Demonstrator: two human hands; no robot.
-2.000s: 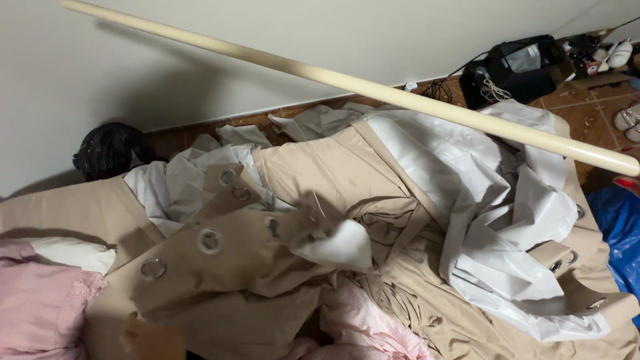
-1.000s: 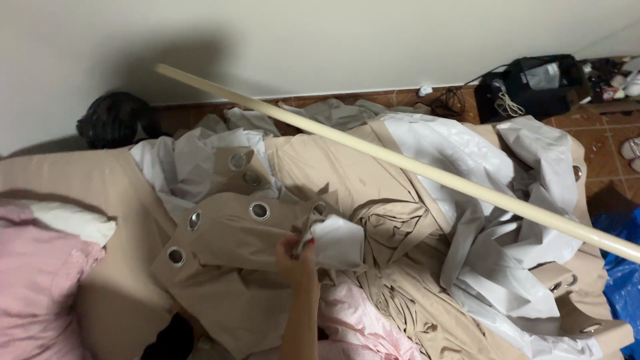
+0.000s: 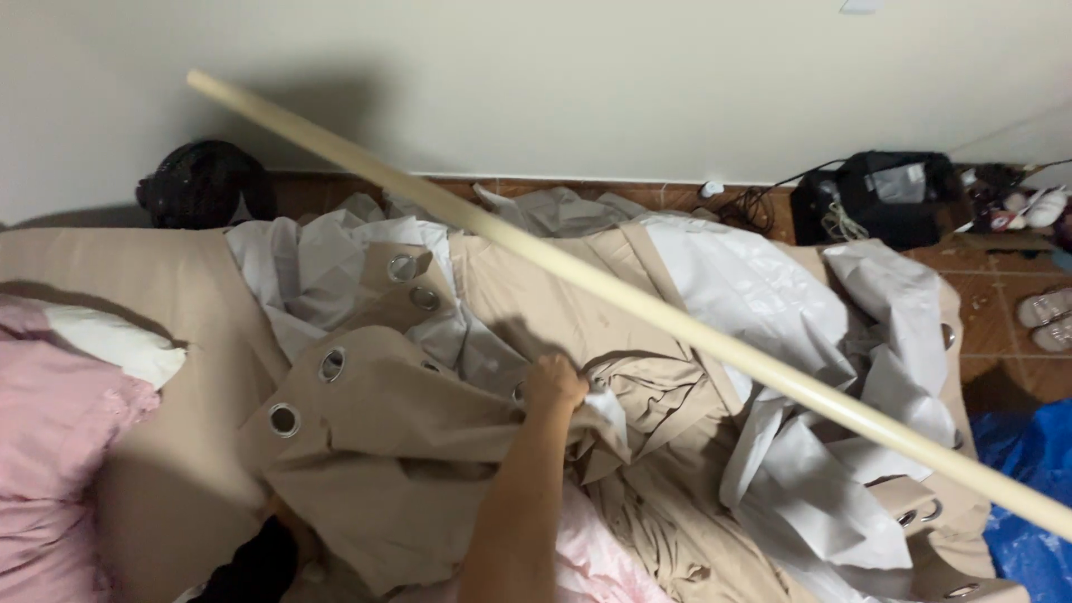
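Note:
My left hand (image 3: 557, 381) is closed on the eyelet edge of a beige curtain (image 3: 394, 394) near the middle of the view, its forearm rising from the bottom. Metal eyelets run along the fabric to the left of the hand. A long cream curtain pole (image 3: 586, 276) slants above the fabric, from the wall at upper left to the right edge. Its left end is free, with no fabric on the visible length. My right hand is not in view; the pole's right end lies outside the frame.
White lining (image 3: 745, 293) and more beige fabric lie bunched on the right. Pink bedding (image 3: 59, 444) is at left, a dark rounded object (image 3: 205, 184) by the wall. A black box (image 3: 875, 197), cables, shoes (image 3: 1047, 310) and blue plastic sheeting (image 3: 1034, 486) are at right.
The pole's free end has shifted right across the wall. My left hand has come to the curtain's eyelet edge and moved right with it, and the fabric there is drawn out.

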